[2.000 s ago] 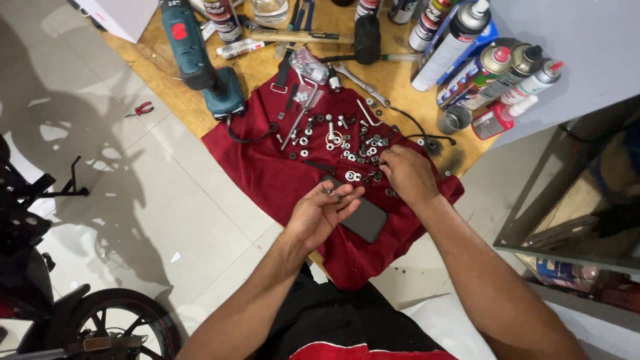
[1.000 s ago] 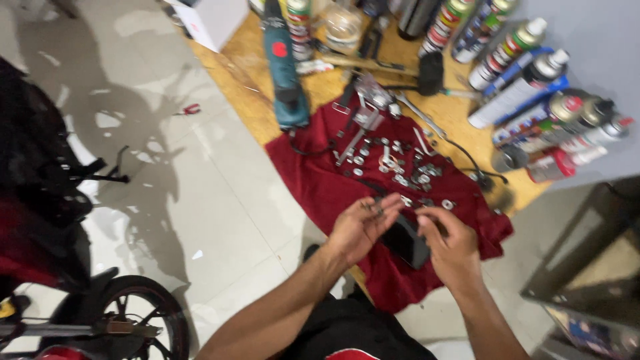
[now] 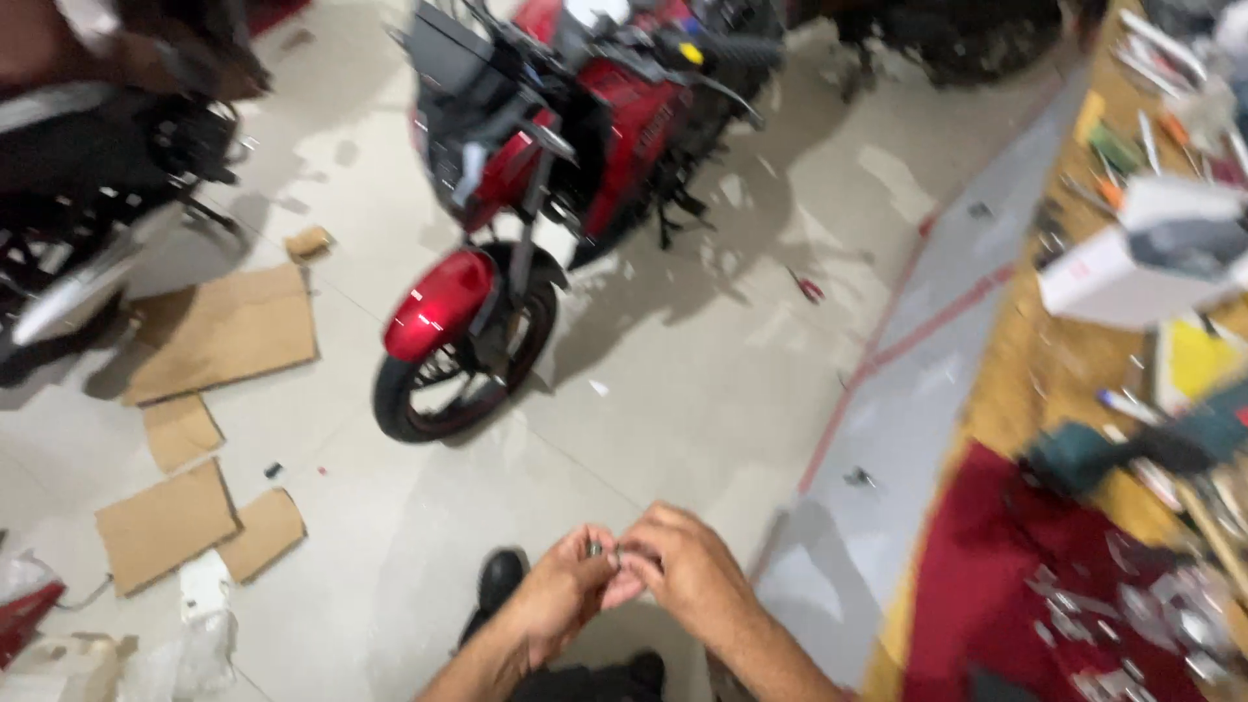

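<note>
My left hand (image 3: pixel 570 590) and my right hand (image 3: pixel 682 565) meet in front of my body, fingertips touching. Between them is a small metal piece (image 3: pixel 595 549), too blurred to name exactly; it lies in the curled fingers of my left hand, and my right fingertips pinch at the same spot. To the right, loose metal hardware (image 3: pixel 1092 634) is spread on a dark red cloth (image 3: pixel 960 556) on the wooden workbench (image 3: pixel 1038 361).
A red motorcycle (image 3: pixel 439 302) stands ahead on the tiled floor, another vehicle (image 3: pixel 97 185) at left. Cardboard pieces (image 3: pixel 229 331) lie at left, red-handled pliers (image 3: pixel 807 286) beyond the motorcycle. A cordless drill (image 3: pixel 1102 453) and a white box (image 3: pixel 1131 268) rest on the bench.
The view has swung left, from the bench to the floor and motorcycle. My hands, over the red cloth before, have come away from it and now meet each other.
</note>
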